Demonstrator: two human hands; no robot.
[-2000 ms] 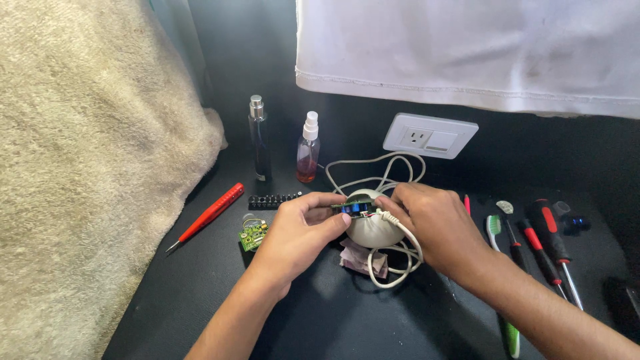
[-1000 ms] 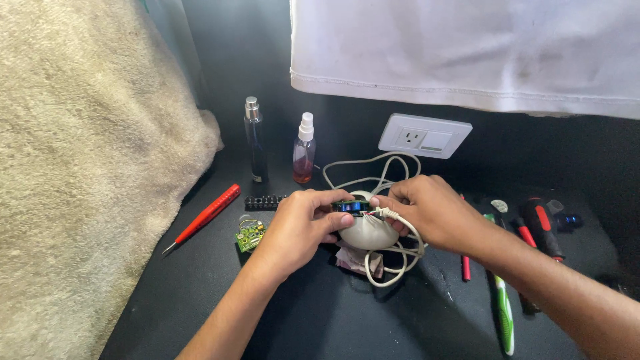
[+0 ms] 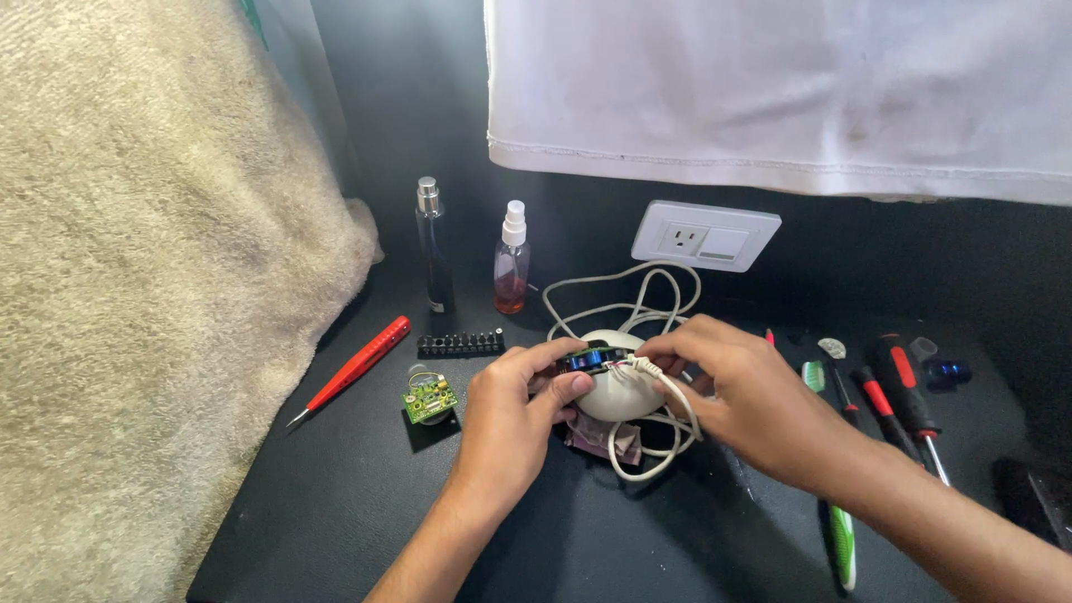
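Note:
My left hand (image 3: 519, 410) grips a small dark circuit assembly with a blue wheel-like part (image 3: 589, 360) between thumb and fingers. This assembly is held over a rounded off-white plastic shell (image 3: 620, 392), which looks like a computer mouse cover. At the assembly's right side, my right hand (image 3: 729, 385) has its fingertips at the strain relief of an off-white cable (image 3: 645, 365). Thin wires run from the cable end to the assembly. The cable loops behind and below the shell. Beneath the shell lies a crumpled purplish piece of paper or cloth (image 3: 599, 440).
Left are a red precision screwdriver (image 3: 356, 364), a bit holder (image 3: 461, 343) and a green circuit board (image 3: 431, 399). Two spray bottles (image 3: 511, 268) (image 3: 434, 260) stand behind. Right lie a green-white toothbrush (image 3: 842, 536) and red-black screwdrivers (image 3: 900, 377). A wall outlet (image 3: 685, 239) is behind.
Both hands remain at the assembly and cable, with only small finger shifts. The view has shifted slightly.

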